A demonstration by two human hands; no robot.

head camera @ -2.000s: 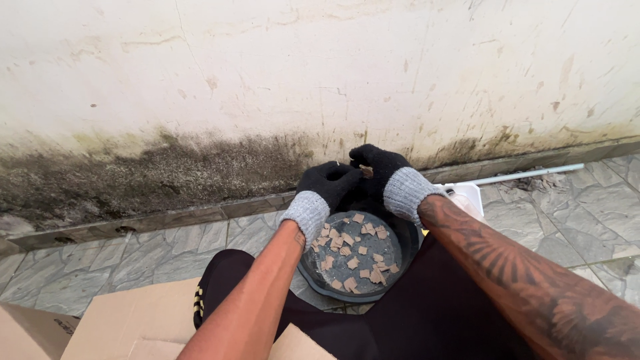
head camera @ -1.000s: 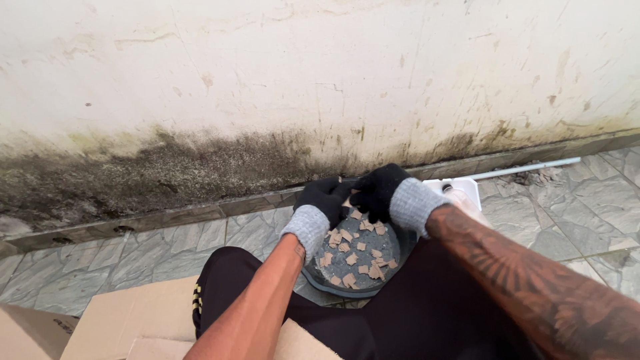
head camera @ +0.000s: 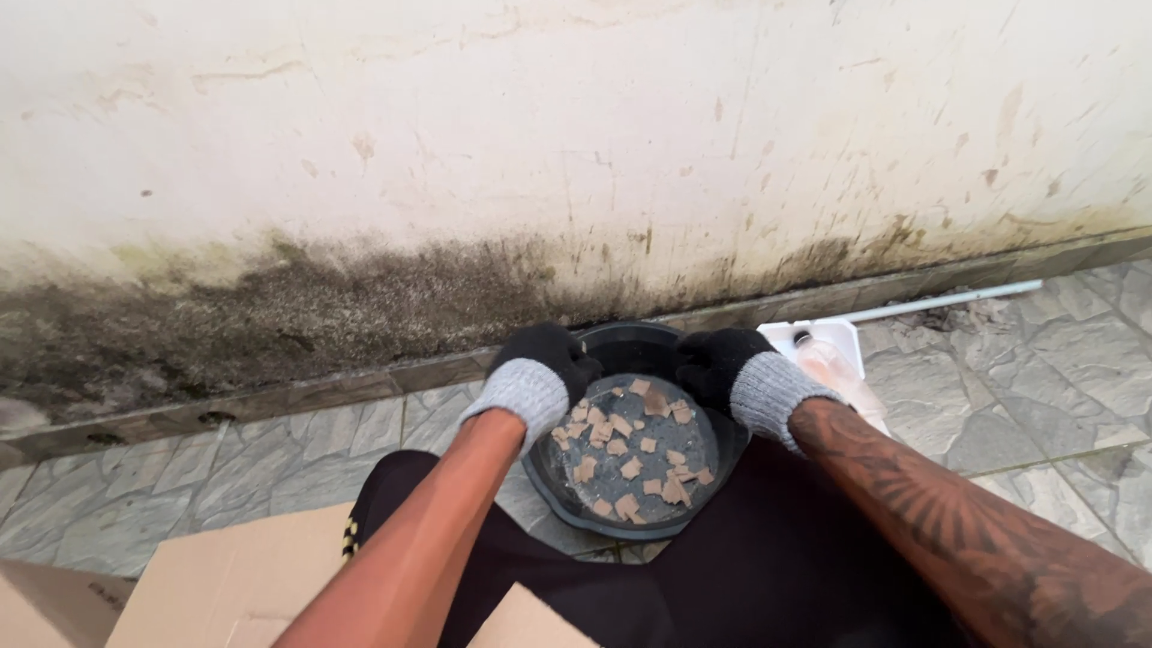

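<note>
A round dark grey plastic basin (head camera: 621,529) sits between my knees, with several small torn brown cardboard pieces (head camera: 631,467) scattered on its bottom. My left hand (head camera: 544,360), in a black glove with a grey cuff, is at the basin's upper left rim, fingers curled; a small light bit shows by its fingertips. Across the basin, my right hand (head camera: 720,364), gloved the same way, is at the upper right rim with curled fingers. A browner piece (head camera: 656,401) lies below it inside the basin. Whether either hand grips anything is not clear.
Right of the basin are a white tray (head camera: 841,335) and a clear plastic bottle (head camera: 830,367). A pale pipe (head camera: 954,298) lies along the stained wall (head camera: 576,135). Cardboard boxes (head camera: 234,562) stand at the lower left, and a cardboard flap (head camera: 531,623) lies by my lap.
My hands were together over the basin's far side in both earlier frames; now they are apart, the left hand farther left and the right hand farther right.
</note>
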